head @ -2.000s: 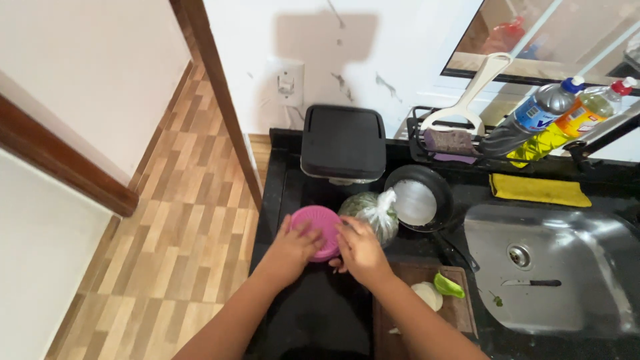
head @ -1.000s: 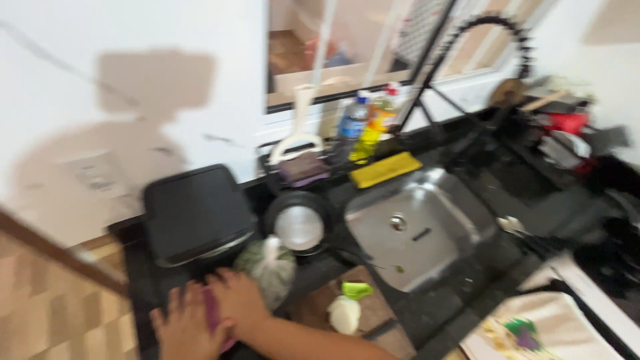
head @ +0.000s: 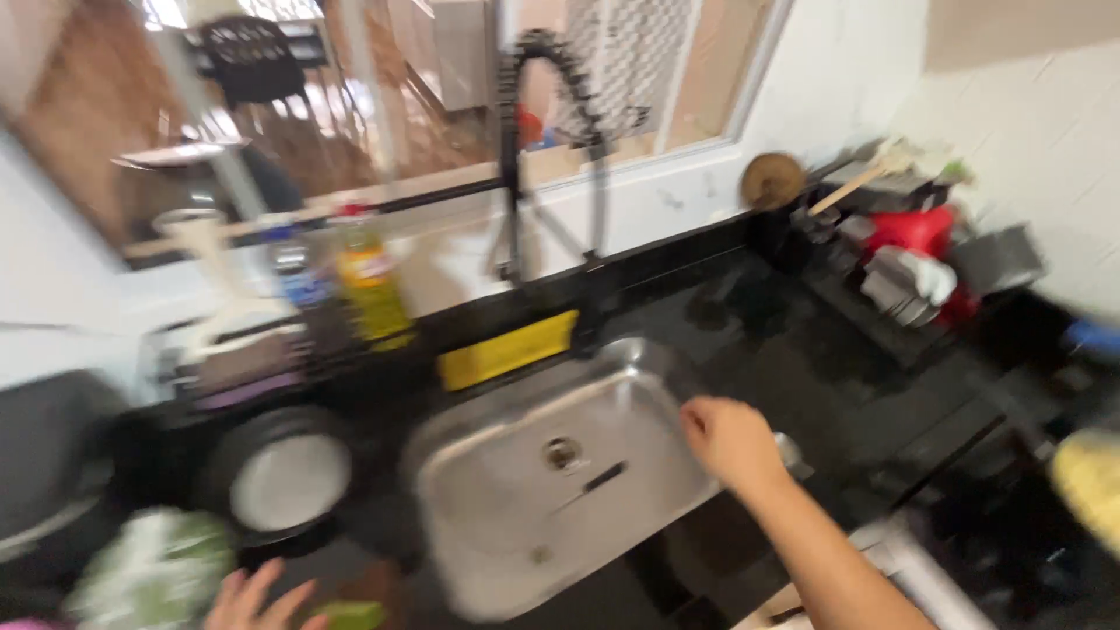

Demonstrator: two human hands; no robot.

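My right hand (head: 735, 442) hangs over the right rim of the stainless steel sink (head: 490, 560), its fingers curled; whether it holds anything is hidden. In the sink a knife with a dark handle (head: 605, 476) lies near the drain (head: 562, 452). At the bottom edge my left hand (head: 262, 599) has its fingers spread, beside a knotted plastic bag of greens (head: 157, 569) and a piece of green vegetable (head: 350, 615). A sliver of the pink lid (head: 35, 625) shows at the lower left corner. The picture is blurred.
Behind the sink are a yellow cloth (head: 509, 350), a black spring faucet (head: 509, 157) and soap bottles (head: 372, 289). A pan (head: 290, 481) and a black-lidded container (head: 48, 455) stand left. Dishes with a red item (head: 910, 229) fill the far right.
The view has swung far to the right. Both hands were together at the pink lid; they are now apart, the right at the sink's right rim and the left near the green vegetable.
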